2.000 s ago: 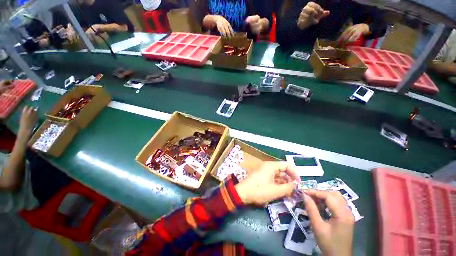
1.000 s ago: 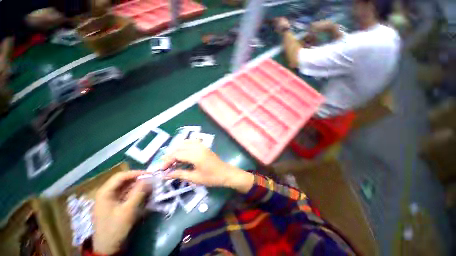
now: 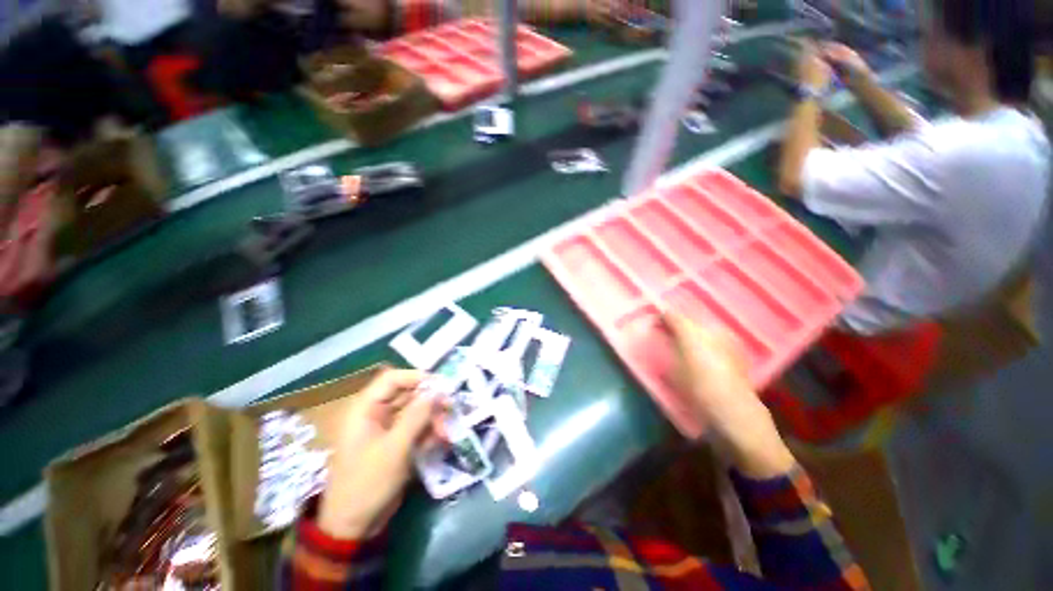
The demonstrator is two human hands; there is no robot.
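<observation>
My left hand (image 3: 381, 444) is at the near left, above the edge of the loose white frames (image 3: 497, 393); its thumb and fingers are pinched together, and a small pale piece seems to show at the tips, too blurred to name. My right hand (image 3: 707, 375) reaches into a near cell of the pink parts tray (image 3: 693, 271), fingertips down in the cell; whether it pinches a tiny part cannot be told. The white frames lie in a loose heap on the green surface between my hands.
A brown box (image 3: 69, 508) holds copper-orange modules; a smaller box beside it holds white rings (image 3: 286, 468). Units lie scattered on the belt (image 3: 462, 208). A metal post (image 3: 670, 104) stands behind the tray. A person in white sits at the right.
The view has swung right. My hands, together at a small piece before, are now apart; my right hand has moved right to the pink tray, my left stays near the frames.
</observation>
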